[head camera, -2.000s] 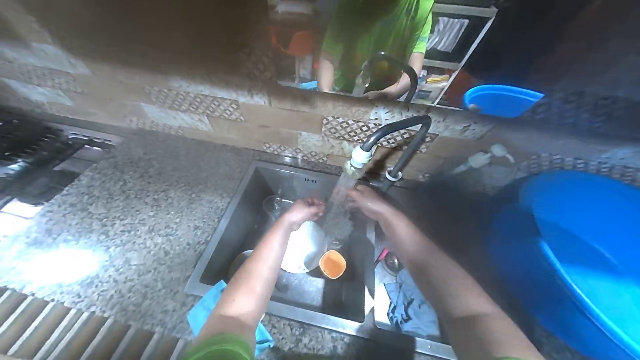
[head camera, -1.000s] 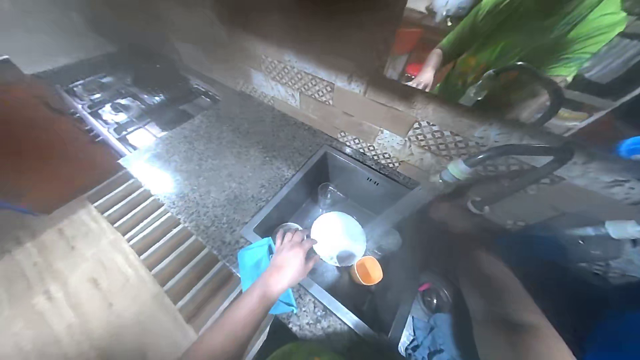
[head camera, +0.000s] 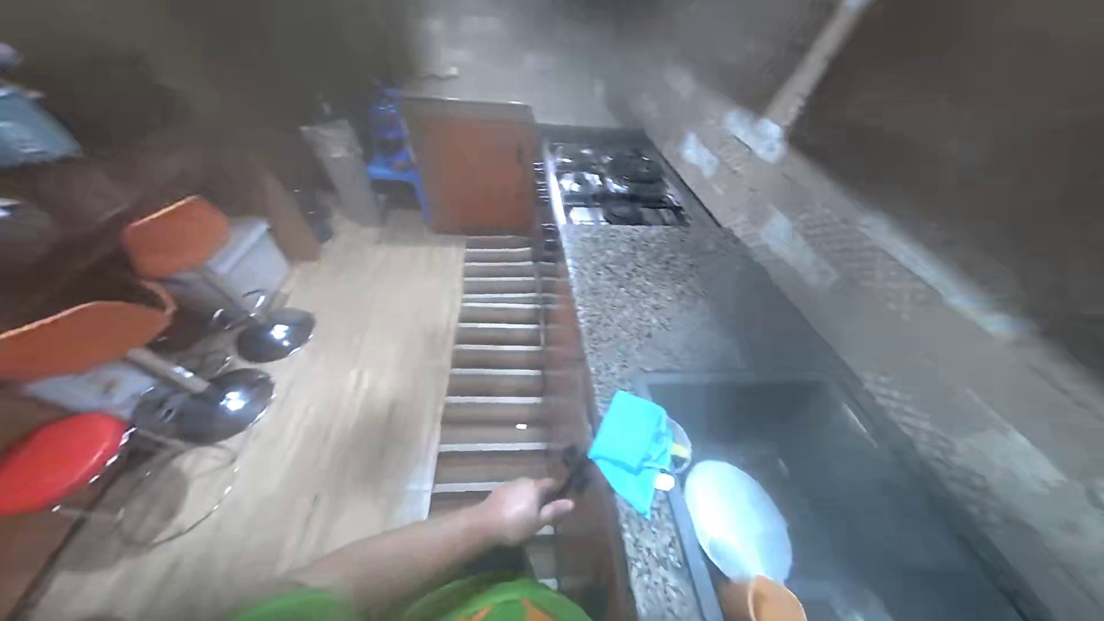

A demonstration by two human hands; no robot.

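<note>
My left hand (head camera: 522, 511) is stretched out in front of the cabinet below the counter, its fingers curled at a small dark thing (head camera: 573, 470), blurred, perhaps a handle; whether I grip it I cannot tell. Just right of it a turquoise cloth (head camera: 632, 450) hangs over the counter edge beside the sink (head camera: 673, 492). In the sink a white plate (head camera: 738, 520) lies near the front wall, with an orange cup (head camera: 774, 601) at its lower end. A clear glass (head camera: 680, 444) stands partly behind the cloth. My right hand is out of view.
A granite counter (head camera: 642, 297) runs to a gas stove (head camera: 614, 185). Slatted cabinet fronts (head camera: 492, 375) line the counter's base. On the left stand bar stools with orange seats (head camera: 177, 235) and a red round seat (head camera: 60, 461). An orange-brown cabinet (head camera: 479, 168) stands at the far end.
The view has swung far to the left. My left hand has moved out of the sink to the front of the counter. My right hand, under the tap two seconds ago, has left the view.
</note>
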